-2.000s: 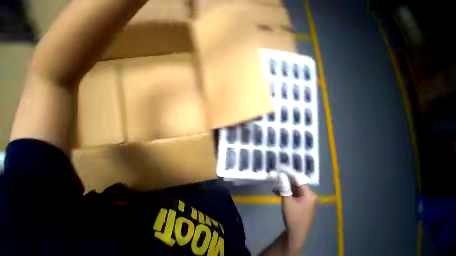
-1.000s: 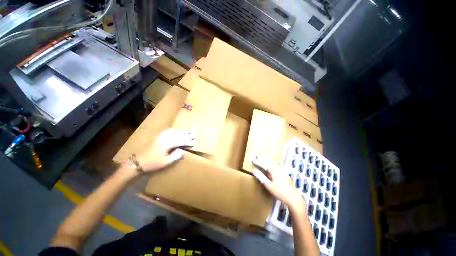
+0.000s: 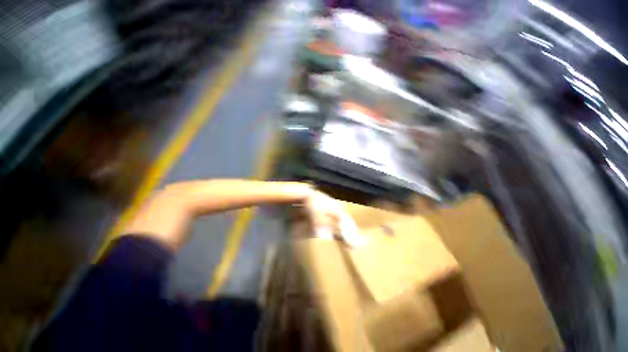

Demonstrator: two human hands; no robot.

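The open carton point(image 3: 406, 323) is at the lower right, cut off by the bottom edge. Its tan flaps stand spread, one carton flap point(image 3: 399, 251) at the upper left of the opening and another at the right. My left hand point(image 3: 330, 218) reaches in from the left and lies at the corner of the near flap, with white coverings on the fingers. Blur hides whether the fingers grip the flap. My right hand is out of the picture. No tray shows.
Grey floor point(image 3: 206, 137) with yellow lines runs up the left and middle. A blurred bench or machine with a bright top point(image 3: 365, 148) stands just beyond the carton. Blurred dark machinery is at the right, and dark shapes are at the far left.
The view has swung strongly to the left. The carton has moved to the lower right of the picture, and my right hand and the tray have left view. My left hand remains at the carton.
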